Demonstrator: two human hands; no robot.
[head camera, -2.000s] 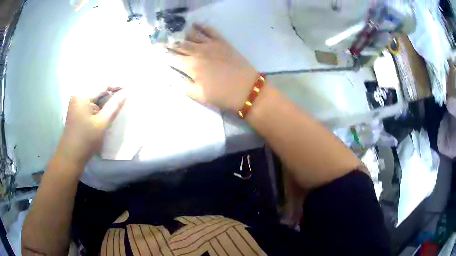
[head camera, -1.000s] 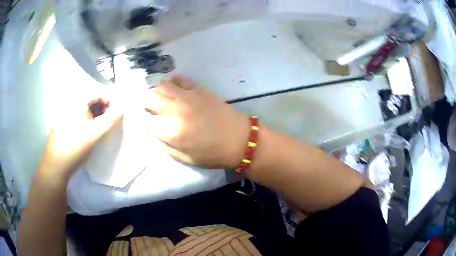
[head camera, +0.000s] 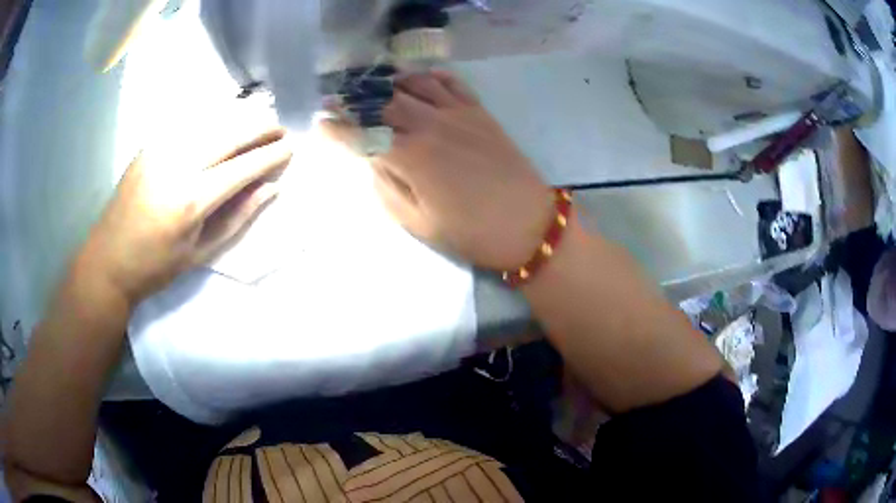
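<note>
A white cloth panel (head camera: 344, 324) lies on the machine table and hangs over its front edge, glaring under the lamp. A small cream piece (head camera: 257, 263) lies on it, partly under my left hand. My left hand (head camera: 187, 211) is on the cloth left of the needle area, fingertips close to it. My right hand (head camera: 442, 167) is on the cloth just right of the dark presser foot area (head camera: 362, 96), fingers bent. Glare hides the fingertips and any seam. I cannot tell if the dark snips are still in my left palm.
The sewing machine head (head camera: 550, 29) spans the top. Red-handled snips (head camera: 786, 142) and a white stick (head camera: 752, 131) are at the upper right. Bobbins (head camera: 784, 228) sit on a black tray at the table's right end. White cloth pieces (head camera: 825, 344) hang at the far right.
My left hand has moved from farther left on the cloth up to the needle area and lies flatter. My right hand is again beside the presser foot. The camera view has shifted.
</note>
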